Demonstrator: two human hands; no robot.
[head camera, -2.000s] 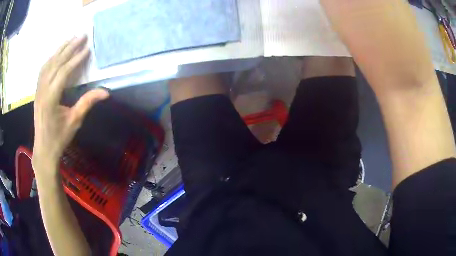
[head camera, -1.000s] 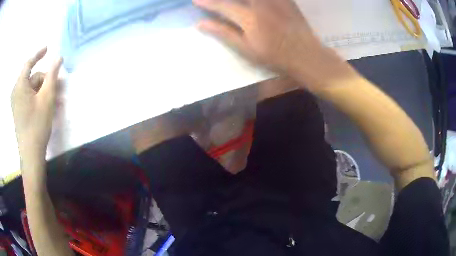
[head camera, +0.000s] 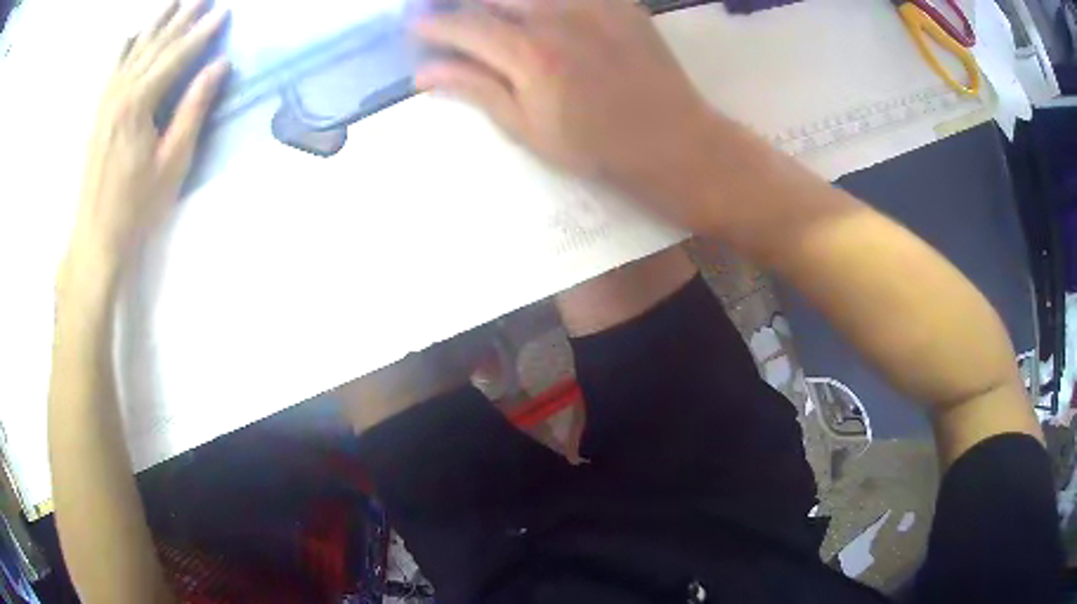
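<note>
The plastic sewing template (head camera: 366, 71) lies flat on the white table at the top of the view, partly cut off by the edge. A pale blue-grey panel shows in or under it, washed out by glare. A small dark rounded tab (head camera: 311, 130) shows at its near edge. My left hand (head camera: 154, 118) rests on the template's left side, fingers pointing up and away. My right hand (head camera: 555, 89) lies over its right part, blurred, fingers pointing left. Neither hand is seen gripping anything; what is under the right fingers is hidden.
The table's front edge (head camera: 408, 354) runs diagonally above my lap. A printed ruler scale (head camera: 844, 122) is on the tabletop at right. Orange-yellow and dark red scissors (head camera: 941, 47) lie at the upper right. A dark strip lies at the top edge. A red basket (head camera: 254, 566) is below left.
The pale panel and template have moved up and away from the table's front edge. My left hand has moved up onto the template's left side; my right hand has come in from the right over it.
</note>
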